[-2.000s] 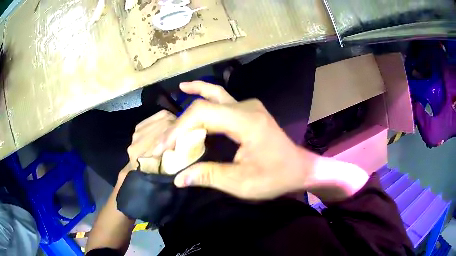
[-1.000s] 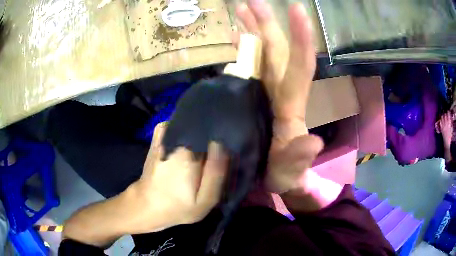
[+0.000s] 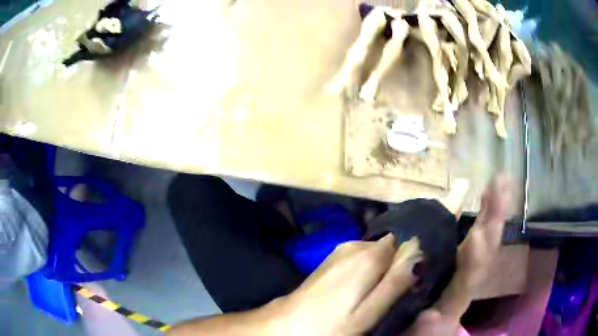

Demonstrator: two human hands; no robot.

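Observation:
A black cloth garment (image 3: 429,226) covers a figure lower body at the lower right, over the bench edge. A pale squared waist peg (image 3: 457,195) sticks out of its top; the legs are hidden. My left hand (image 3: 360,275) is closed on the cloth from the left. My right hand (image 3: 478,252), blurred, lies along the garment's right side with fingers extended; its grip is unclear. A white glue dish (image 3: 406,138) with a pale applicator stick (image 3: 434,144) sits on a stained cardboard mat (image 3: 367,161).
Waiting cream leg parts (image 3: 433,49) are heaped behind the mat. A black cloth bundle with pale parts (image 3: 111,33) lies at the bench's far left. A blue stool (image 3: 92,226) stands at lower left. An open carton (image 3: 508,279) is below the bench at right.
The view has swung left, showing the leg pile and black bundle. The cloth was bunched lower and now wraps the piece with the peg out. My right hand's fingers have extended.

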